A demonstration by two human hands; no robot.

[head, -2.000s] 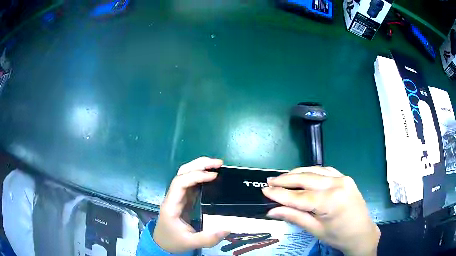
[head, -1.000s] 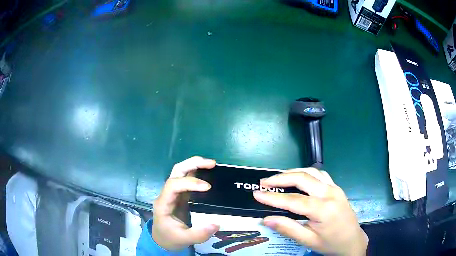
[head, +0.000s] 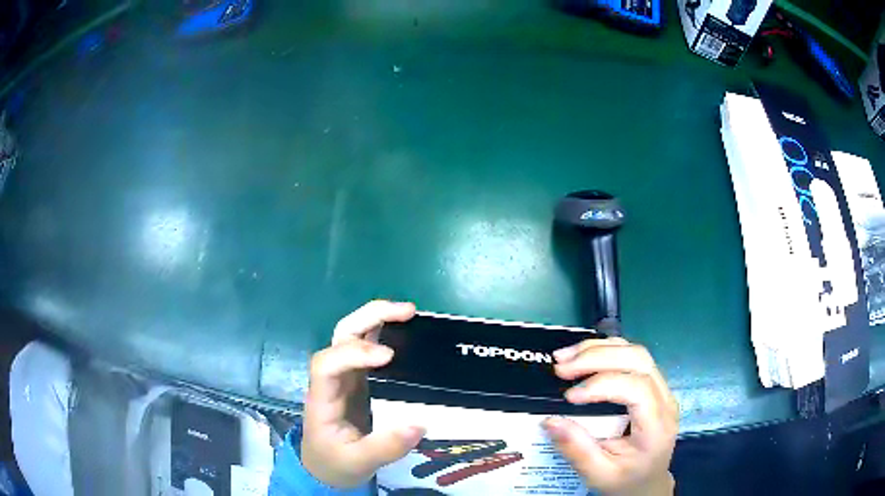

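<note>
A retail carton (head: 485,387) is held at the bottom centre, its black end flap with "TOPDON" facing up and its white side with printed red and black clamps towards me. My left hand (head: 354,402) grips its left end, fingers on the black flap and thumb on the white side. My right hand (head: 616,412) grips its right end the same way. The carton's lower part is cut off by the picture's edge. A black barcode scanner (head: 600,257) lies on the green mat just beyond the carton.
A flat carton stack (head: 776,242) lies at the right, beside a printed sheet (head: 866,218). Blue testers (head: 631,10) and a standing opened carton (head: 720,29) are along the far side. Plastic-wrapped cartons (head: 206,450) sit below the bench edge at left.
My right hand has slid right along the carton, uncovering all of "TOPDON". My left hand has stayed on the left end, and the carton sits slightly further left than before.
</note>
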